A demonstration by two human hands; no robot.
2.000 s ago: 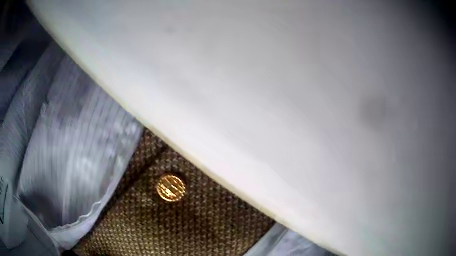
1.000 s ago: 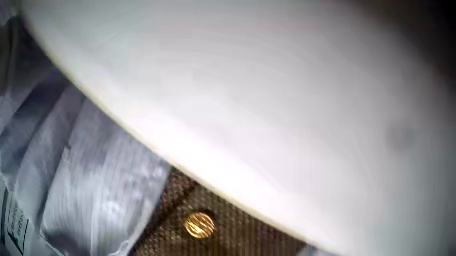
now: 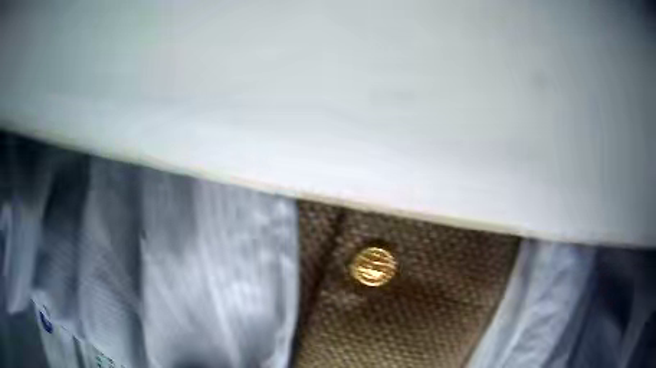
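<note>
A large blurred white surface (image 3: 345, 108) fills the upper part of the head view, very close to the camera. Its pale yellowish lower edge runs across the frame, sloping down slightly to the right. What this surface is, I cannot tell. Neither my left hand nor my right hand is in view. No held object or work piece shows.
Below the edge is the wearer's clothing: a pale striped smock (image 3: 216, 273), open over a brown woven garment (image 3: 410, 323) with a gold button (image 3: 373, 267). A white label with print is at the lower left. The right corner is dark and blurred.
The white surface's edge has turned from a steep diagonal to nearly level. The gold button and brown garment now appear farther right, and more smock shows at the right.
</note>
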